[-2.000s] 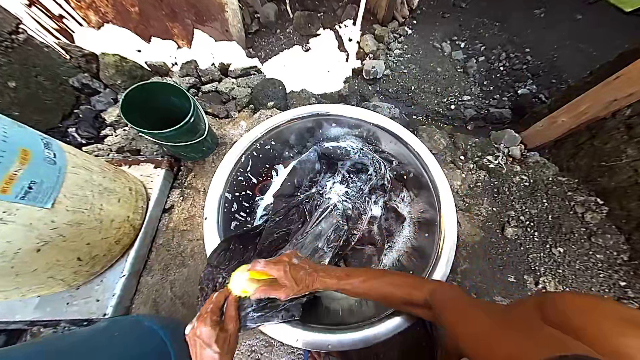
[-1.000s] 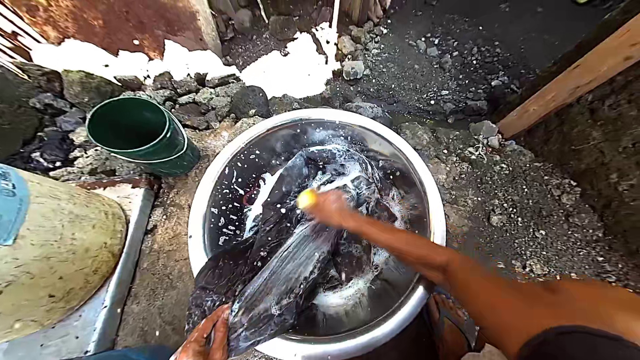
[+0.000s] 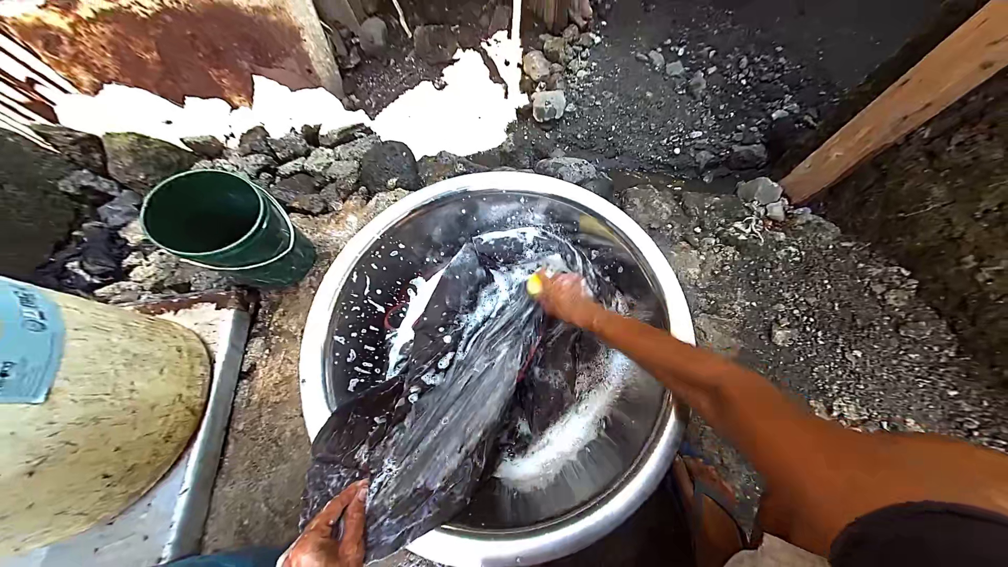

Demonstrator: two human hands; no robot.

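A wide metal basin [image 3: 681,315] holds soapy water and a dark wet cloth [image 3: 449,409], which is stretched from the middle of the basin over its near left rim. My left hand [image 3: 335,528] grips the cloth's near end at the bottom of the view. In my right hand [image 3: 567,298] is a small yellow object [image 3: 535,284], perhaps a bar of soap or a brush; it lies against the far part of the cloth. White suds cover the cloth there and line the basin's right side. The fingertips of my right hand are partly hidden.
A green bucket [image 3: 276,252] with a wire handle stands left of the basin. Nearer on the left, a large stained plastic container [image 3: 118,417] rests by a metal-edged slab [image 3: 209,433]. Rocks [image 3: 390,165] lie beyond the basin, and a wooden post [image 3: 898,102] leans at the right.
My right hand has moved from beside my left hand at the near rim to the far part of the cloth. The cloth now lies more stretched out between both hands.
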